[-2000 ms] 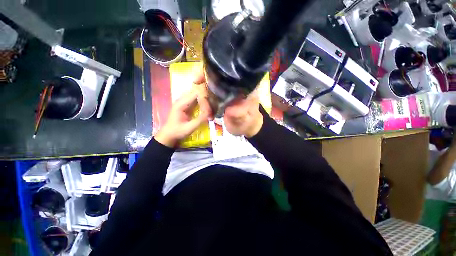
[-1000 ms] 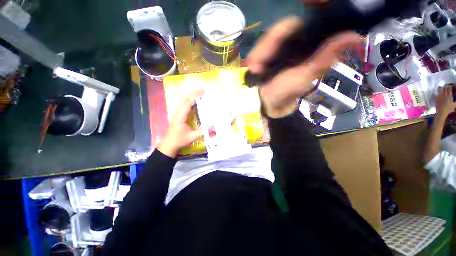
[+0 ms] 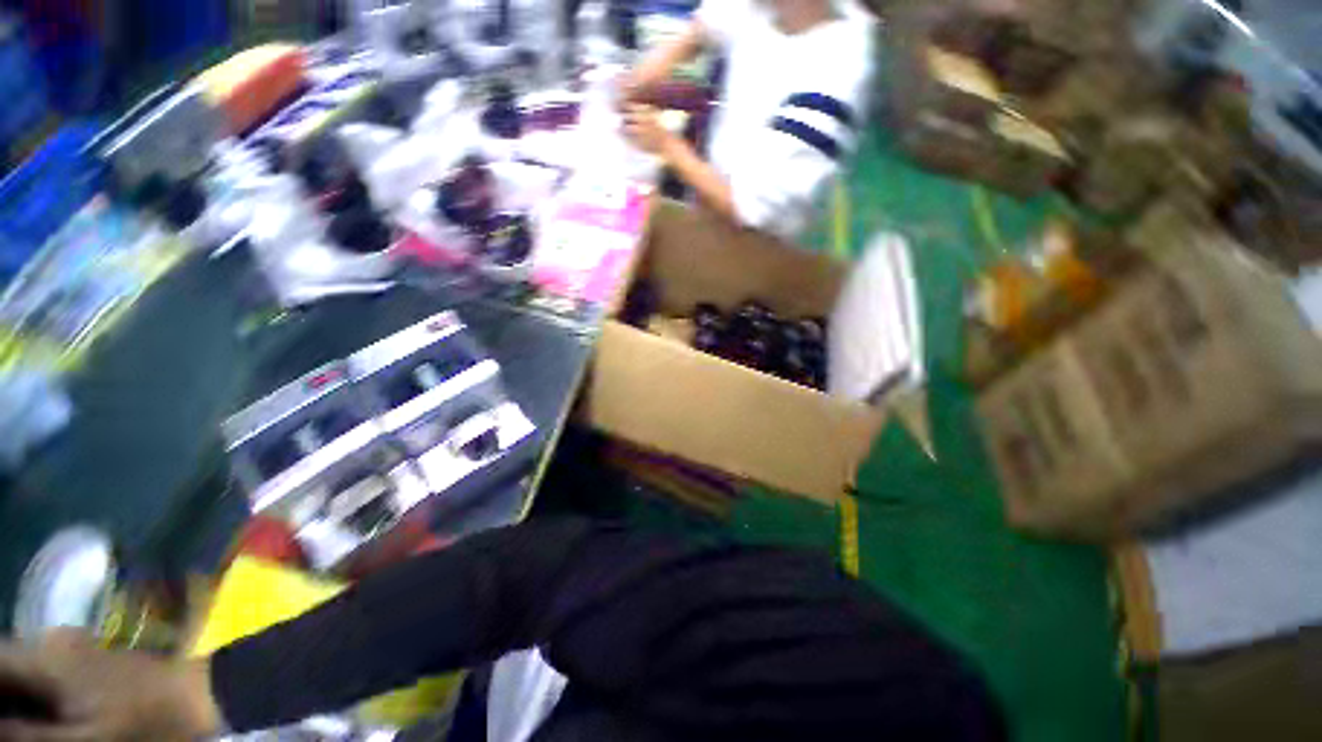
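The view is blurred and turned to the right. My right hand (image 3: pixel 109 696) is at the lower left edge, cut off and blurred, with a dark shape beside it; whether it holds that cannot be told. My left hand is out of the picture. The yellow work pad (image 3: pixel 261 602) shows partly behind my right sleeve, with red at its upper edge. A blurred round white rim, likely the tin can (image 3: pixel 65 583), is above my hand. The camera housing on the pad is hidden or too blurred to tell.
The two-box screw feeder (image 3: pixel 363 413) is on the bench. Blurred white camera units (image 3: pixel 326 232) and pink sheets (image 3: pixel 587 261) lie beyond. An open cardboard box (image 3: pixel 725 413) holds dark parts. A person in white (image 3: pixel 790 109) is behind it. A large carton (image 3: pixel 1131 384) is right.
The view has swung right, bringing the cartons and green floor into sight. My left hand has left the picture. My right hand now shows at the lower left edge.
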